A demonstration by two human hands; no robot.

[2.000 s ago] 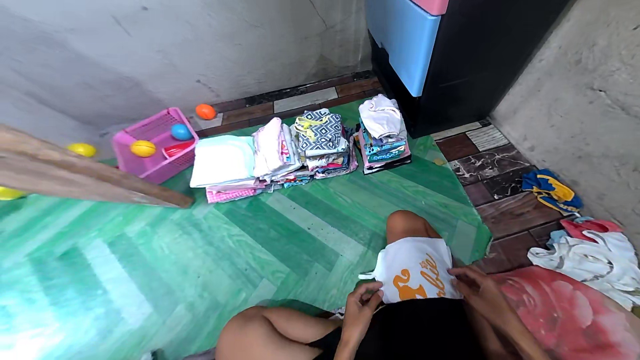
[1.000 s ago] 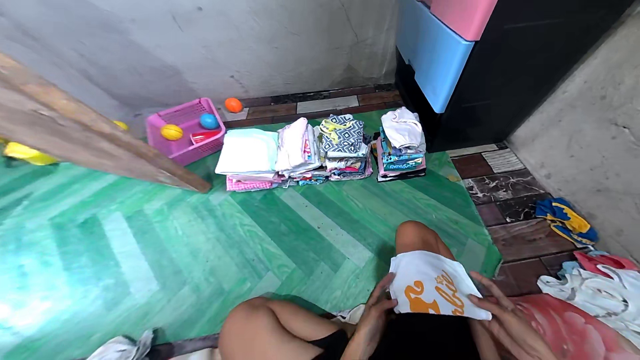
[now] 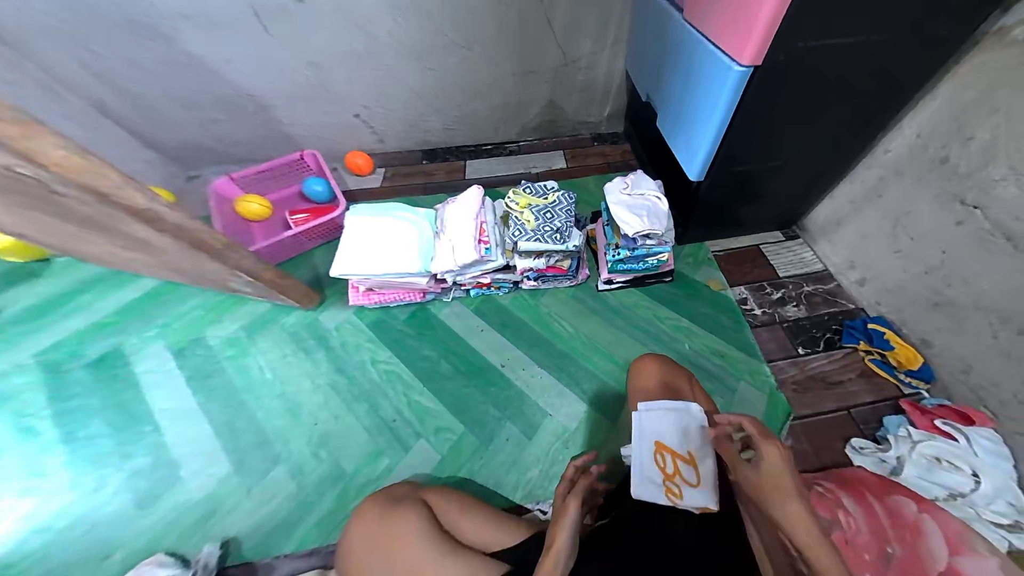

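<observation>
A white garment with orange lettering [image 3: 674, 456], folded into a small rectangle, lies on my thigh near the knee. Close to its right edge is my right hand [image 3: 752, 456], fingers bent; whether they pinch the cloth is unclear. My left hand [image 3: 578, 488] is apart from the garment on its left side, fingers spread and holding nothing. On the green floor ahead stand several stacks of folded clothes: one topped by a pale cloth [image 3: 386, 240], one by a white and pink piece [image 3: 460, 232], one by a patterned piece [image 3: 552, 216] and one by a white piece [image 3: 638, 204].
A pink plastic basket [image 3: 280, 244] holds balls, with an orange ball [image 3: 359, 163] beside it. A wooden beam [image 3: 160, 216] crosses the left side. Back right stands a black drawer cabinet [image 3: 832, 104]. Loose clothes [image 3: 944, 456] and a blue and yellow garment [image 3: 888, 352] lie at right.
The white garment has gone from a wider shape held in both hands to a smaller folded rectangle on my thigh. My left hand has let go of it and moved left.
</observation>
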